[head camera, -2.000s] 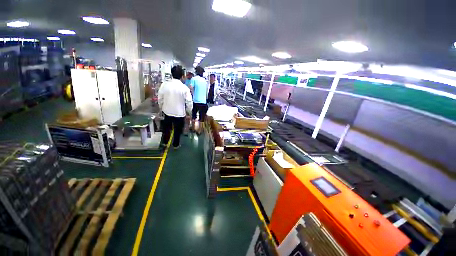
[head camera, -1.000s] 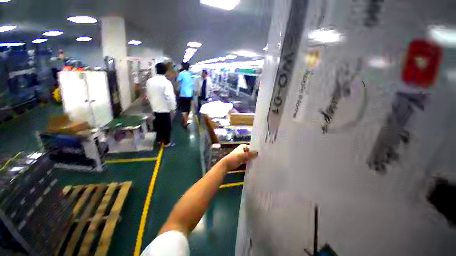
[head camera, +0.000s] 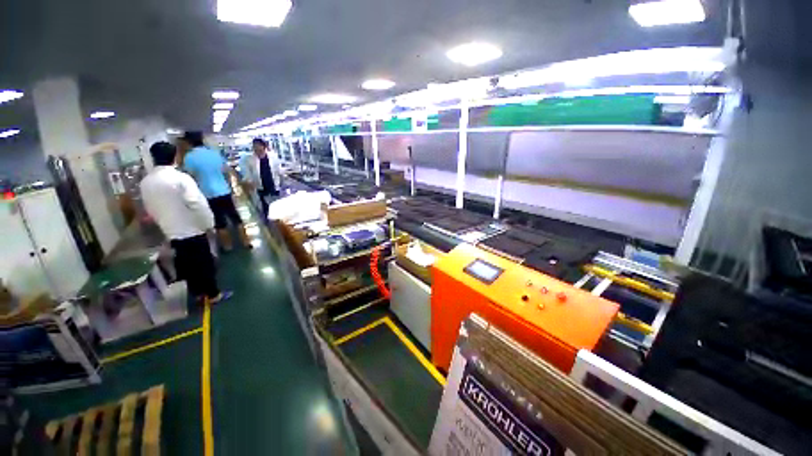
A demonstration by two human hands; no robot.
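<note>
Neither of my hands shows in the current view. A white carton with a black KRÖHLER label [head camera: 505,411] stands upright at the bottom, right of centre, cut off by the lower edge. Several brown cardboard edges are behind its face. A long, narrow carton edge [head camera: 356,392] runs from the shelf trolley down to the bottom edge, left of the labelled carton. The orange control cabinet [head camera: 534,312] with a small screen and red buttons is just behind the labelled carton.
The shelf trolley [head camera: 343,258] with a red coiled hose [head camera: 381,274] stands near centre. The conveyor [head camera: 499,233] runs along the right. Several people [head camera: 178,209] are at the left on the green floor. A wooden pallet [head camera: 107,427] lies bottom left.
The large white carton face and my hand on its edge are gone from view. The view has turned right, showing the cabinet, conveyor and KRÖHLER carton. A long carton edge now shows beside the trolley.
</note>
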